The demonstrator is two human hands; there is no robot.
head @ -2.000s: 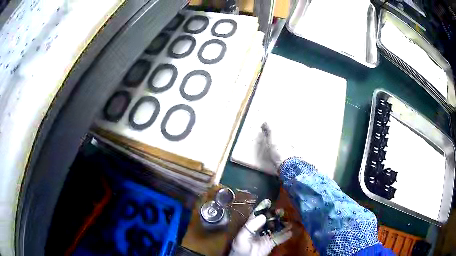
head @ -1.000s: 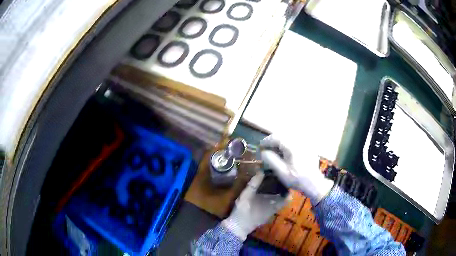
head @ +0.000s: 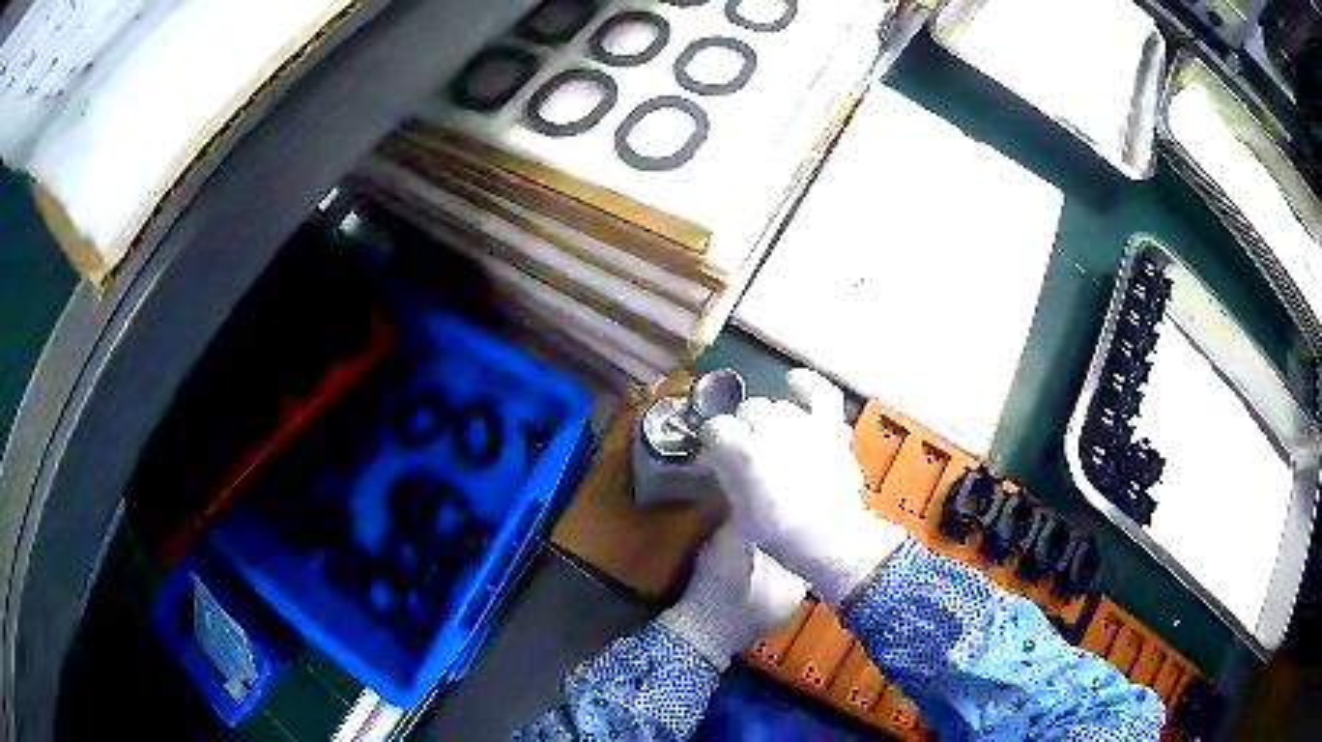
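A small silver metal pot with an open round lid stands on a brown pad. My white-gloved right hand reaches over the work with its fingertips at the pot's mouth and lid. Whether it grips the thin stick is hidden. My white-gloved left hand is just below it, partly covered by the right hand. Its fingers are curled, but what they hold is not visible. An orange slotted tray lies beneath and right of my hands, with black housings in a row on it.
A white board lies beyond my hands. A metal tray with black assemblies is at right, other white-lined trays behind. Stacked boards with black rings are far left. A blue bin with dark rings is lower left. A second orange tray is lower right.
My right hand came back from the white board to my left hand, then moved left to the pot. The black part seen in my left hand is now hidden. The view has shifted.
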